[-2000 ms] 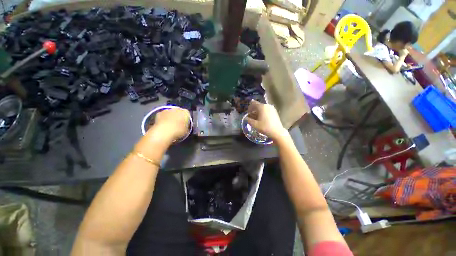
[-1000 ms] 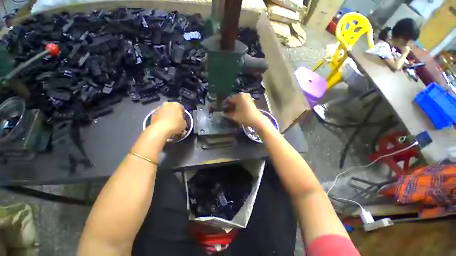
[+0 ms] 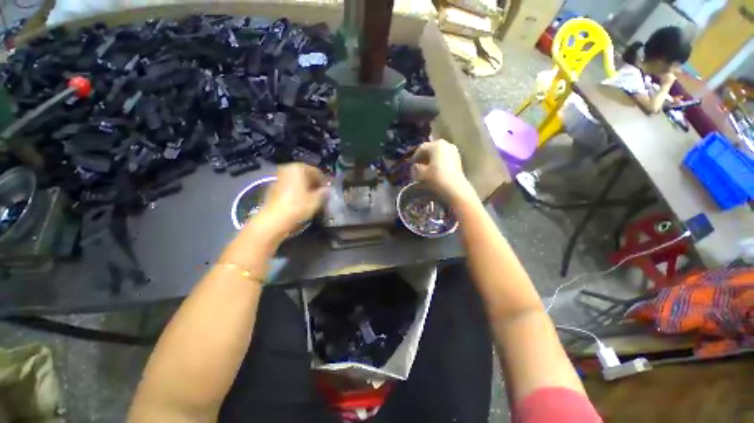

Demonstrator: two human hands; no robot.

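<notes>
The green hand press (image 3: pixel 365 124) stands straight ahead, with a silvery fixture (image 3: pixel 360 203) under its ram. My left hand (image 3: pixel 296 195) is blurred, between the left bowl (image 3: pixel 240 206) and the fixture, fingers bent toward the fixture. My right hand (image 3: pixel 441 168) is above and behind the right bowl (image 3: pixel 427 216), just right of the press, with fingers curled. The right bowl shows small metal parts inside. The left bowl is partly covered by my left hand. I cannot tell whether either hand holds a small part.
A large heap of black parts (image 3: pixel 186 91) lies behind and left of the press, edged by a cardboard wall (image 3: pixel 467 124). An open container (image 3: pixel 388 368) with black parts sits below the table edge. A second press's red-knobbed lever (image 3: pixel 79 87) is far left. A person (image 3: pixel 657 70) sits at a side table.
My left hand has moved right, out of the left bowl toward the fixture. My right hand has moved from the fixture to the right and back.
</notes>
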